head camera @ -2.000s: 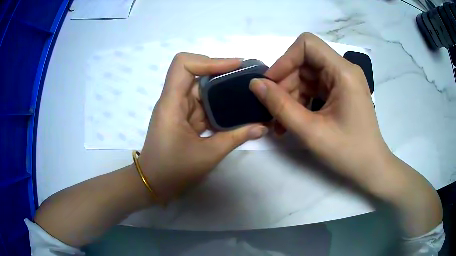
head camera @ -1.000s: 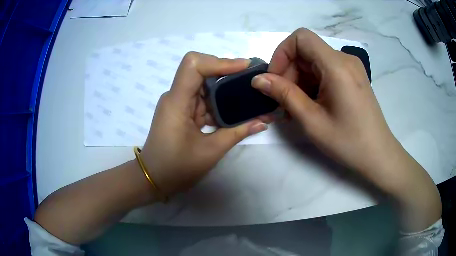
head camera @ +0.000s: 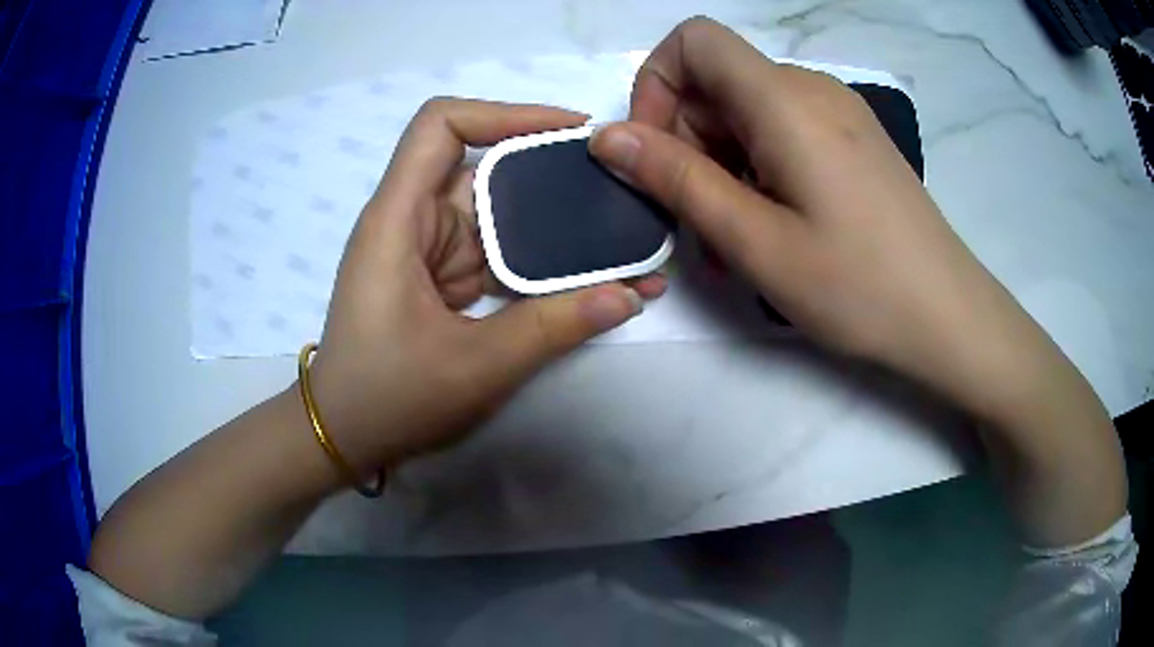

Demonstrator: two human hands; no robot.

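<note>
A rounded-square housing (head camera: 576,212) with a black pad on its face and a bright white rim is held in the air at the centre. My left hand (head camera: 443,278) grips it from the left, fingers along the top edge and thumb along the bottom edge. My right hand (head camera: 785,190) has its thumb on the pad's upper right corner, with the index finger bent behind. Whether it pinches the pad or only presses is hidden. A white liner sheet (head camera: 272,228) with faint repeated marks lies on the table below. Black pads (head camera: 892,120) show at its right, partly behind my right hand.
A blue plastic bin (head camera: 44,228) stands along the left edge. A white sheet (head camera: 215,23) lies at the upper left. Dark stacked housings (head camera: 1095,19) are cut off at the upper right corner. The marble-look table's curved front edge (head camera: 633,541) runs below my hands.
The housing has tilted to face the camera more, and its rim now looks white instead of grey. Both hands and the housing sit slightly higher and further left. The whole view has shifted a little.
</note>
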